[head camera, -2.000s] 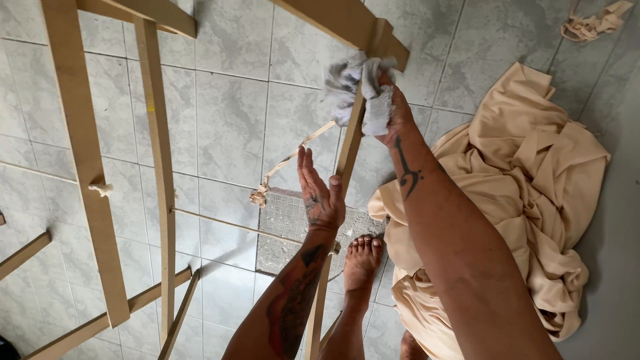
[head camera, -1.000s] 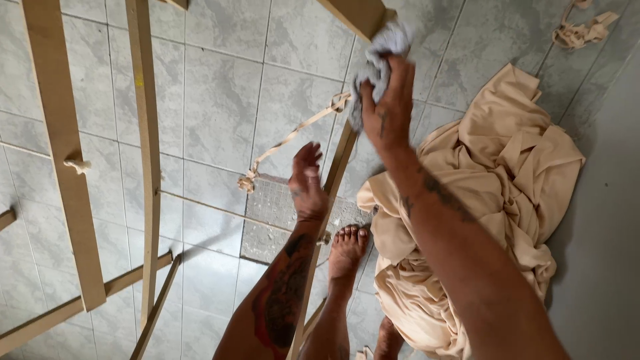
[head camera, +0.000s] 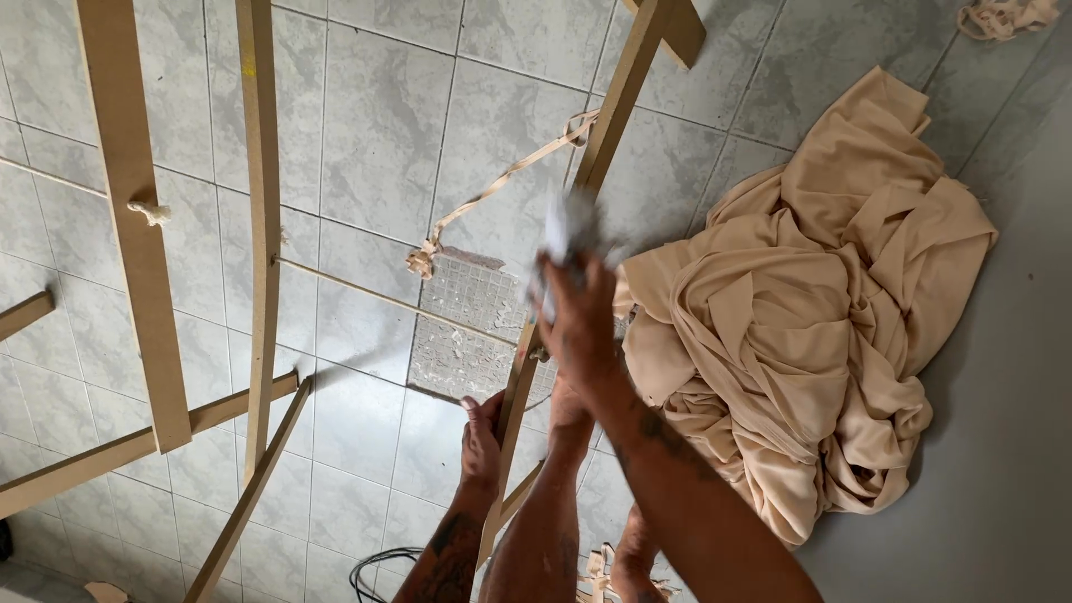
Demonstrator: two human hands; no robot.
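My right hand (head camera: 582, 322) holds a crumpled grey-white cloth (head camera: 572, 226) around or against a long wooden bar (head camera: 624, 96); hand and cloth are motion-blurred. Lower on the same bar, my left hand (head camera: 483, 435) rests at its left side, thumb up, its fingers partly hidden behind the wood. A thin cord (head camera: 394, 303) runs from this bar, knotted near my right wrist, to a second wooden bar (head camera: 261, 167) on the left. A twisted beige fabric strip (head camera: 502, 177) hangs near the upper part of the bar.
A heap of beige fabric (head camera: 762, 301) lies on the tiled floor at right. A wide wooden slat (head camera: 134, 251) with a knotted rope end and crossing wooden legs (head camera: 243, 494) stand at left. A broken tile patch (head camera: 461, 335) and a black cable (head camera: 377, 569) are below. My feet are beneath the bar.
My right hand has moved down the bar with the cloth, from near its upper end. My left hand, raised with fingers spread before, is now lower and against the bar.
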